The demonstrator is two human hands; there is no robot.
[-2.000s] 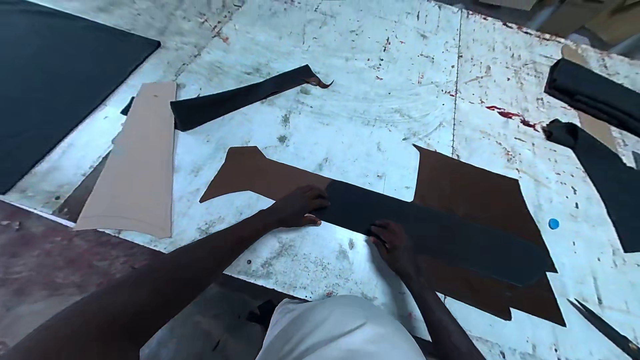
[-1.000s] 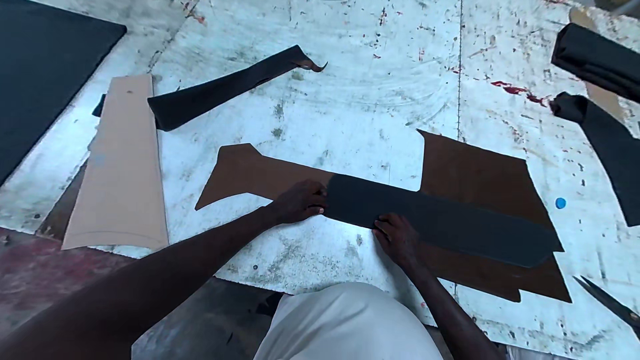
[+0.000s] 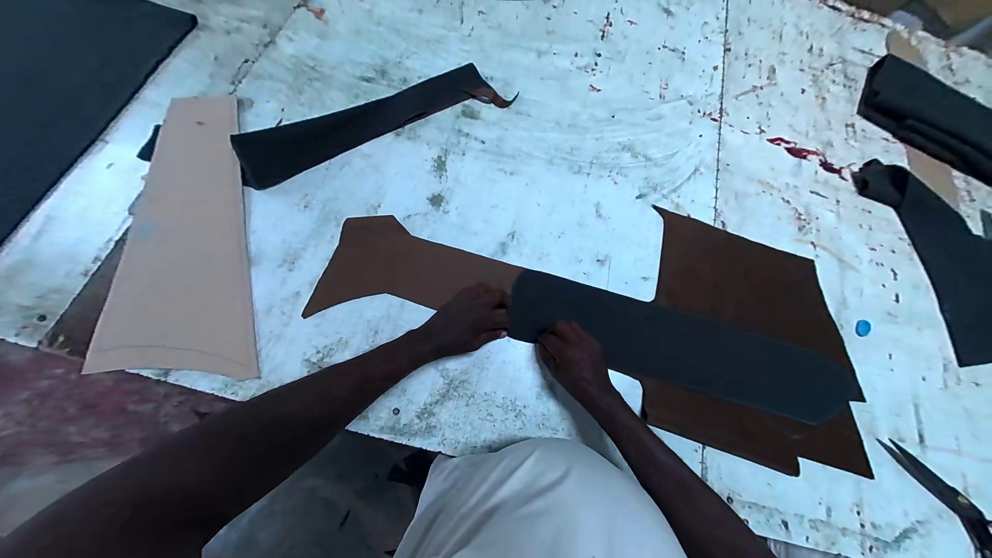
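A long dark grey strip (image 3: 682,345) with a rounded left end lies across a brown leather-like sheet (image 3: 744,271). The brown sheet has a narrow part that runs left to a flared end (image 3: 364,260). My left hand (image 3: 469,319) has its fingertips at the strip's left end, over the brown narrow part. My right hand (image 3: 573,356) rests on the strip's near edge, just right of the left hand. Whether either hand pinches the material or only presses on it cannot be told, as the fingertips are partly hidden.
A tan tapered panel (image 3: 186,248) and a narrow black piece (image 3: 349,136) lie at the left. A large black sheet (image 3: 70,85) covers the far left corner. Folded black material (image 3: 930,116), a curved black piece (image 3: 942,256), a blue disc (image 3: 862,328) and scissors (image 3: 938,488) are at the right.
The left fingers now reach closer to the strip's rounded end. The right hand stays at its near edge. The view has shifted slightly.
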